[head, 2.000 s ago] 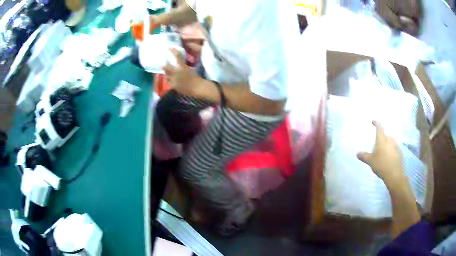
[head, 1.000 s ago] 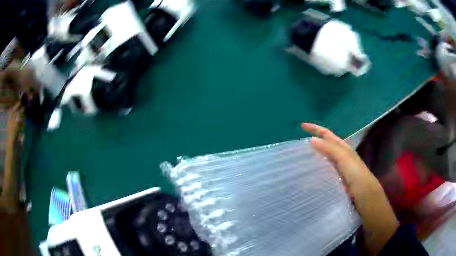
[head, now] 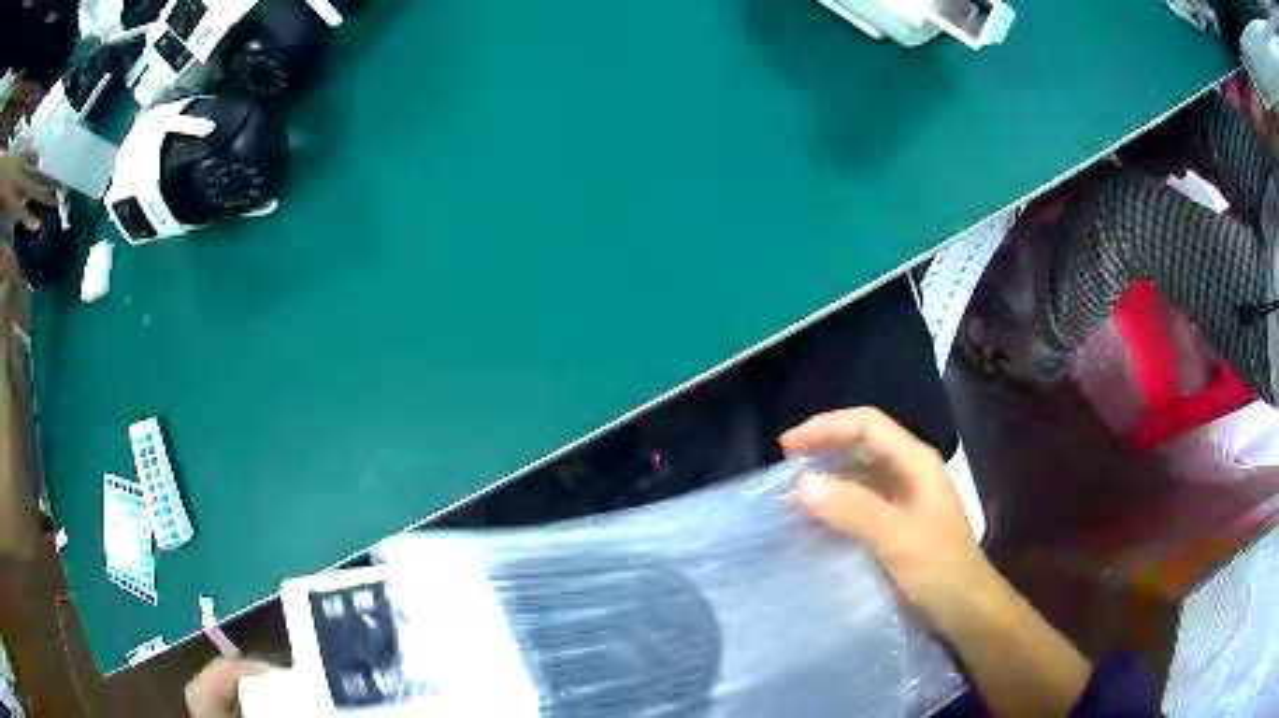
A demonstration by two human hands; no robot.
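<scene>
A white camera (head: 298,687) with dark square windows lies at the bottom of the view. Its front part is inside a clear ribbed air-column bag (head: 814,603), and a dark round shape shows through the film. My left hand (head: 218,685) is at the camera's white outer end, partly cut off by the bottom edge, with its fingers against the housing. My right hand (head: 891,498) grips the bag's far upper edge between thumb and fingers. The camera and bag are over the near table edge.
On the green table (head: 561,239) stand black-and-white cameras (head: 225,161), with a white camera part (head: 968,17) at the top. Sticker sheet (head: 126,540), sticker bar (head: 160,484) and small white block (head: 97,271) lie left. Label sheet (head: 961,281) hangs at the edge. A seated person's checked clothing (head: 1150,253) is right.
The camera, which lay beside the bag, is now partly inside it. My left hand has come into view. My right hand is lower and still holds the bag. The view has shifted across the table.
</scene>
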